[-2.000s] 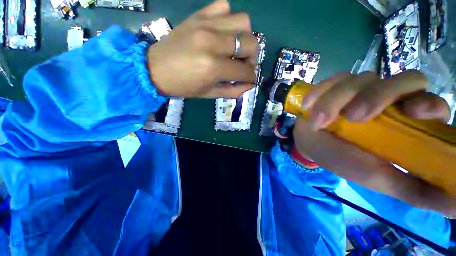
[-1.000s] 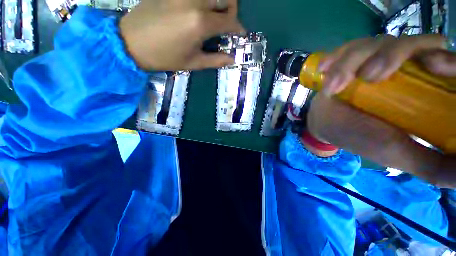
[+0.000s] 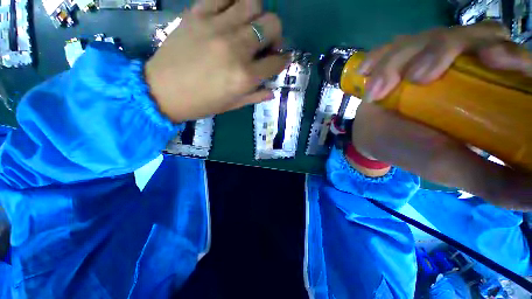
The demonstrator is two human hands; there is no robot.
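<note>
A phone mid-frame [image 3: 280,125] lies on the green mat in front of me, with a mainboard [image 3: 296,76] at its far end. My left hand [image 3: 219,58] is over the frame's far left side, fingertips at the mainboard's edge; whether it pinches anything is hidden. My right hand [image 3: 431,99] grips the yellow-orange electric screwdriver [image 3: 449,93]. Its black nose [image 3: 334,67] is over the far end of a second mid-frame [image 3: 322,125], right of the first; the bit is not visible. A third mid-frame [image 3: 198,140] lies left, partly under my left hand and sleeve.
Loose board assemblies [image 3: 74,49] lie at the far left, with another mid-frame [image 3: 13,35] at the left edge. Dark phone parts [image 3: 481,11] lie at the far right. A black cord [image 3: 449,239] crosses my right sleeve. The mat's near edge runs before my lap.
Since one second ago, my left hand has moved slightly nearer to me, over the mainboard's left side. The screwdriver has shifted slightly left. Earlier, its nose was nearer to me.
</note>
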